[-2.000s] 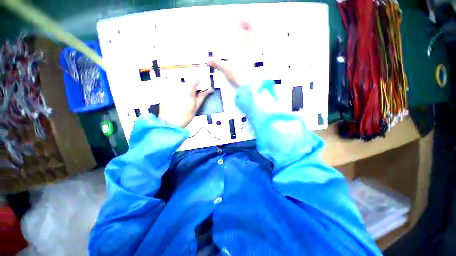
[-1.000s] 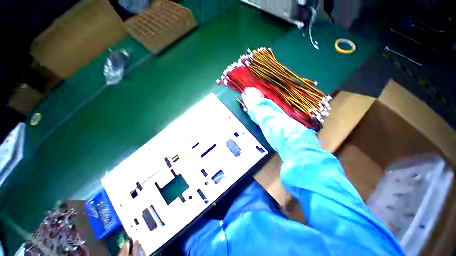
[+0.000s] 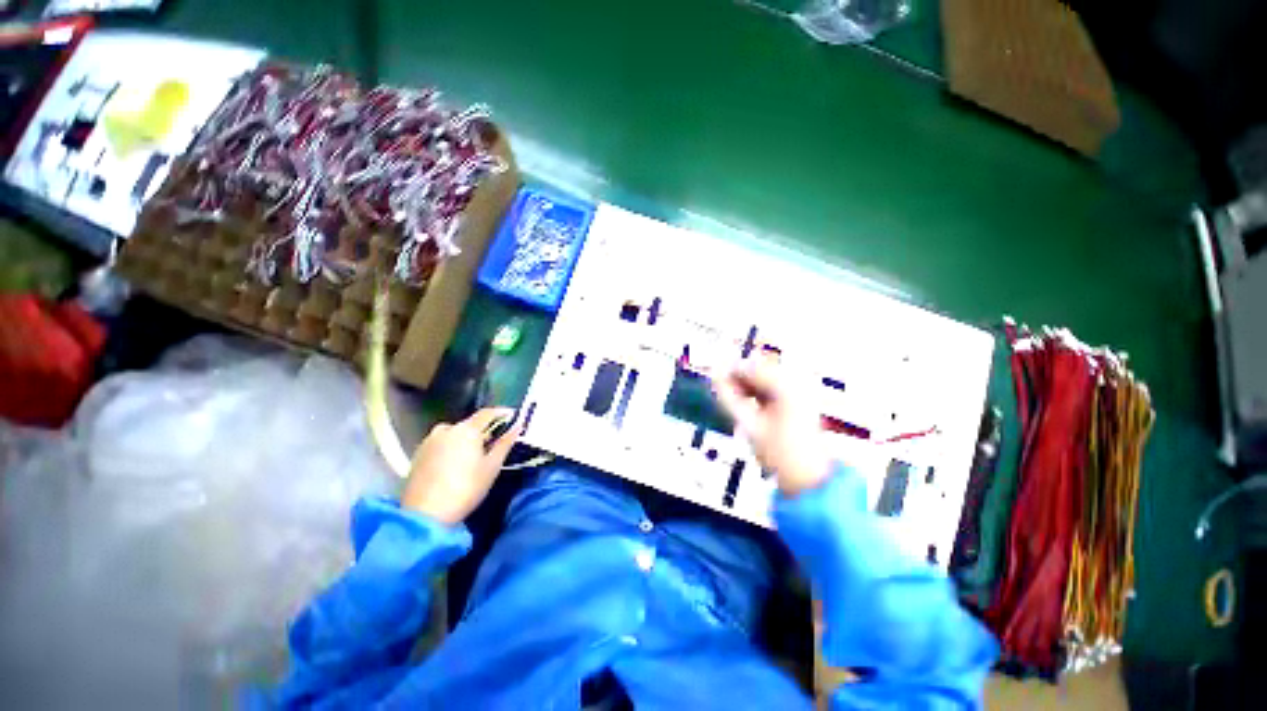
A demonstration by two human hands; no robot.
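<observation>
The flat white panel (image 3: 862, 340) with dark cutouts lies tilted on the bench in front of me. My right hand (image 3: 767, 417), slightly blurred, is over its middle with fingers closed on a thin red wire (image 3: 910, 436); the wire shows on both sides of the hand. My left hand (image 3: 459, 465) is at the panel's near left corner, fingers closed on a pale yellow strip (image 3: 378, 396) that runs under it. A small dark piece (image 3: 498, 428) shows at its fingertips; I cannot tell what it is.
Right of the panel lie red (image 3: 1045, 500) and yellow-black harness bundles (image 3: 1107, 507). At left are a blue bin (image 3: 535, 250) of metal bits, a cardboard tray (image 3: 442, 313) under tangled harnesses (image 3: 334, 167), another white panel (image 3: 139, 84), and crumpled clear plastic (image 3: 181, 514).
My right hand has come back from the red bundle to the panel's middle, with a red wire. My left hand shows more fully at the corner. The view has turned left.
</observation>
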